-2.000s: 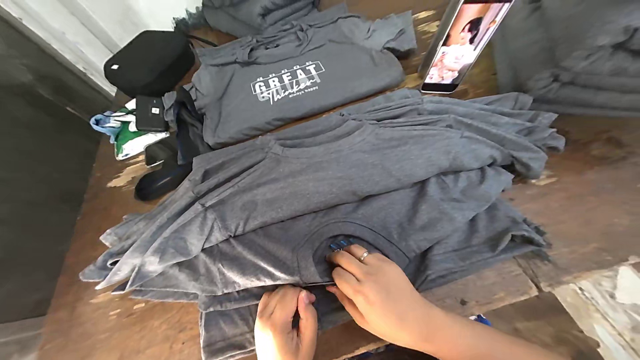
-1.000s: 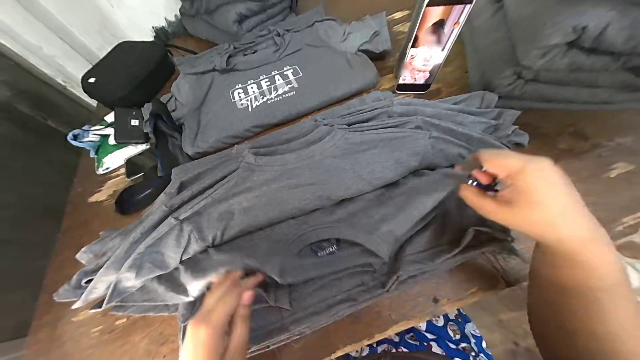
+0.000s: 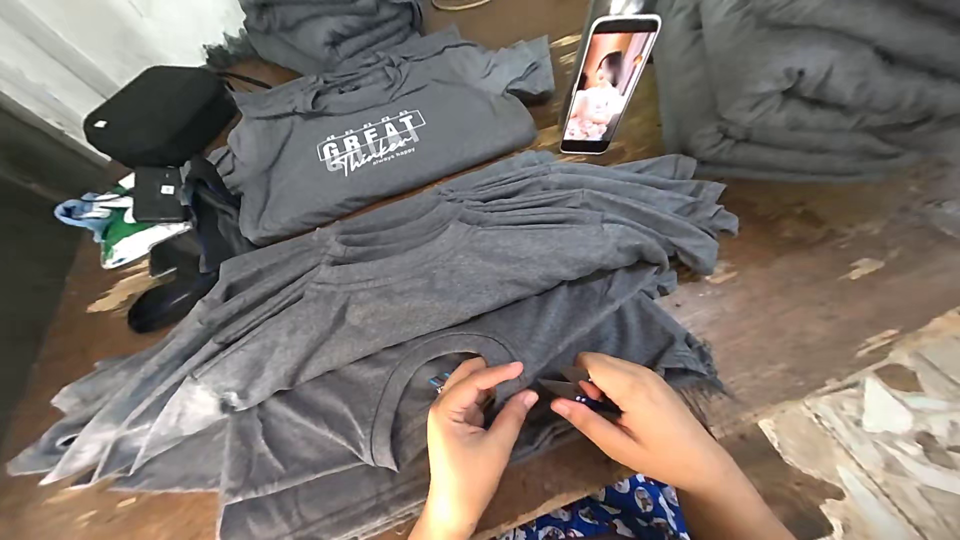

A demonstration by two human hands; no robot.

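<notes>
Gray T-shirts lie in overlapping layers across the wooden table. On the nearest shirt's neckline rests my left hand, its thumb and index fingertips close together; whether they pinch a thread or cloth is too small to tell. Just right of it, my right hand holds small dark thread snips, blades apart and pointing left toward the left thumb. A neck label shows partly inside the collar, beside the left fingers.
Behind lies a folded gray printed shirt. A phone stands upright with its screen lit. Gray fabric piles sit at the back right. A black case and small cloth items are at the left. Blue patterned cloth shows at the near edge.
My right hand has come in from the right, where it was one second ago, to beside my left hand. The left hand has moved right, onto the collar.
</notes>
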